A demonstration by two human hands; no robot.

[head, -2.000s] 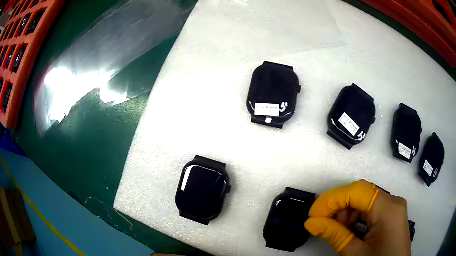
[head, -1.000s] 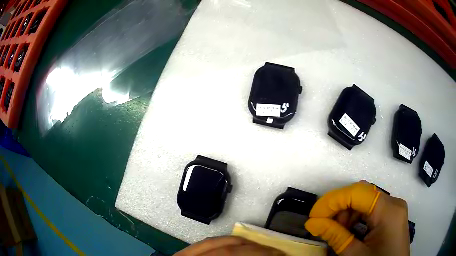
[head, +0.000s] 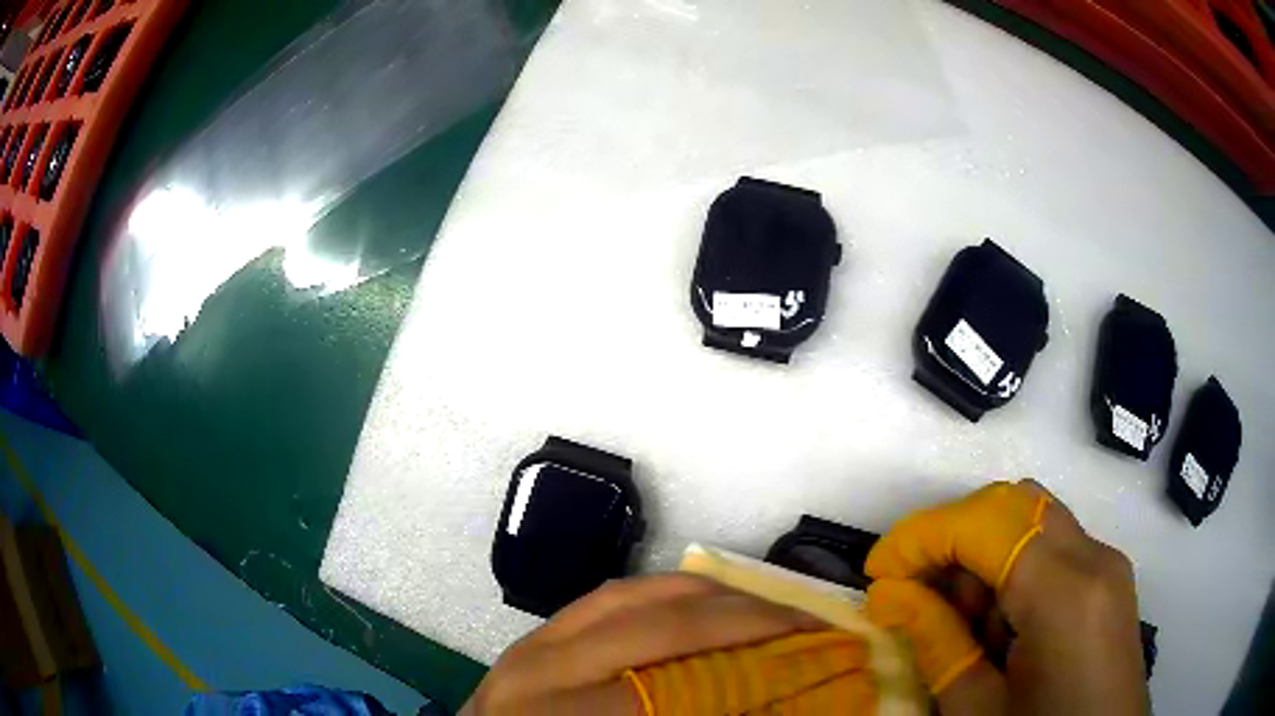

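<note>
My left hand (head: 671, 657), with orange finger cots, comes in from the bottom left. It holds a pale cream-yellow pad (head: 755, 576) over a black smartwatch (head: 828, 548). The pad and hand hide most of that watch; only its top end shows, with a greyish patch like thin film on its face. My right hand (head: 884, 581) is at the watch's right edge, its cotted thumb and finger pinched together, seemingly on the film's edge; the film is hardly visible. The pad's right end is blurred by the right fingertips.
The white foam sheet (head: 559, 252) also carries an unlabelled watch (head: 566, 529) at left and several labelled watches (head: 766, 263) farther back. A part-hidden watch lies behind my right hand. Red-orange trays (head: 84, 154) stand at top left and top right. A shiny plastic sheet (head: 350, 126) covers green surface.
My left hand has come in with the pad from the bottom edge and moved up and right over the watch. My right hand has stayed nearly in place, shifting slightly. A blue sleeve now shows at the bottom left.
</note>
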